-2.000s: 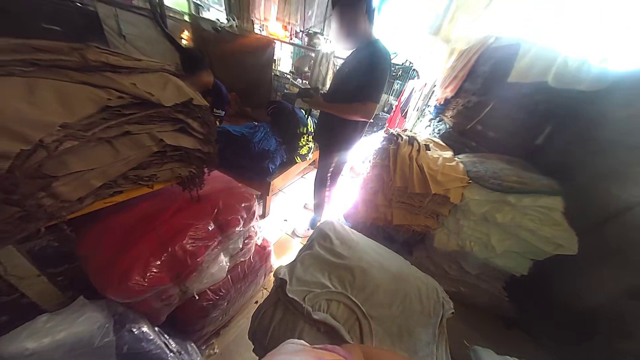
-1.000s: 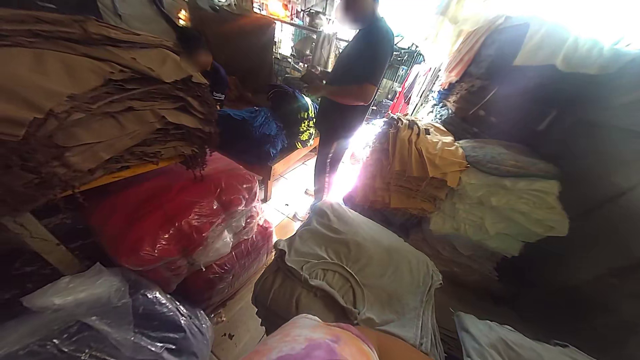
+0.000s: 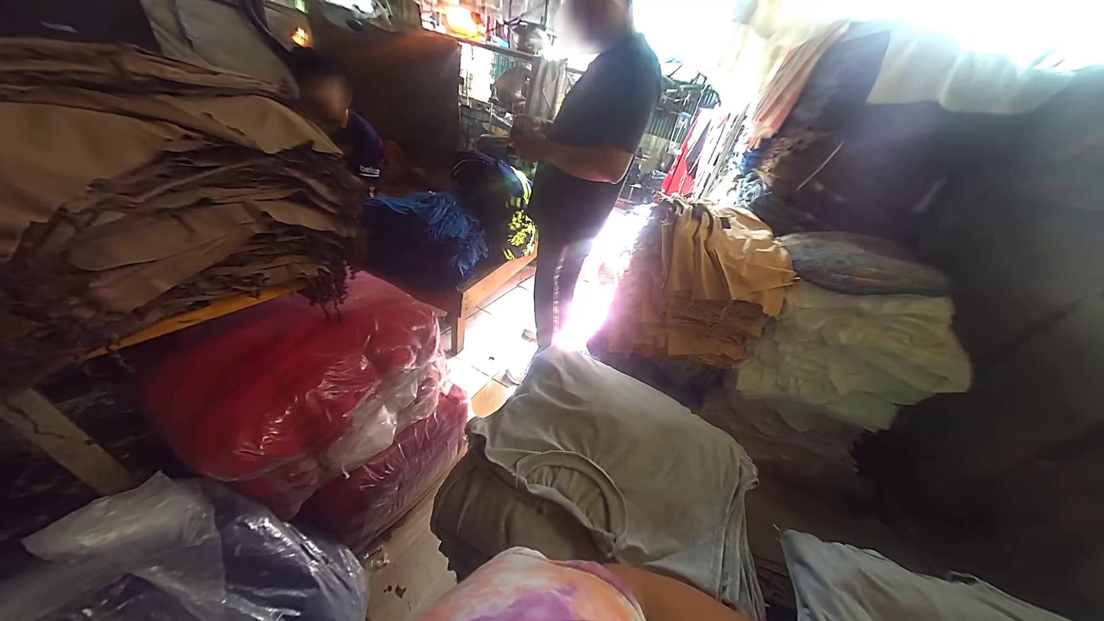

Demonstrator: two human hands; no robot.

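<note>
Neither my left hand nor my right hand shows in the head view. At the bottom edge a tie-dye patterned cloth (image 3: 535,591), which looks like part of my clothing, lies beside bare skin. Just beyond it is a stack of grey-green folded garments (image 3: 638,431), the top one with its round neckline showing. Light grey fabric (image 3: 880,582) pokes in at the lower right. Clear plastic (image 3: 285,552) over dark contents fills the lower left corner. What my hands hold or touch is hidden.
Red fabric bundles in plastic (image 3: 302,379) and a tall brown fabric pile (image 3: 172,172) are at left. Tan garments (image 3: 716,259) and pale cloth (image 3: 862,345) stand at right. A standing person (image 3: 595,121) occupies the aisle; another person (image 3: 332,103) is behind the brown pile.
The tie-dye cloth shows more at the bottom than two seconds ago, and more light grey fabric has come into view at lower right. The standing person remains in the aisle.
</note>
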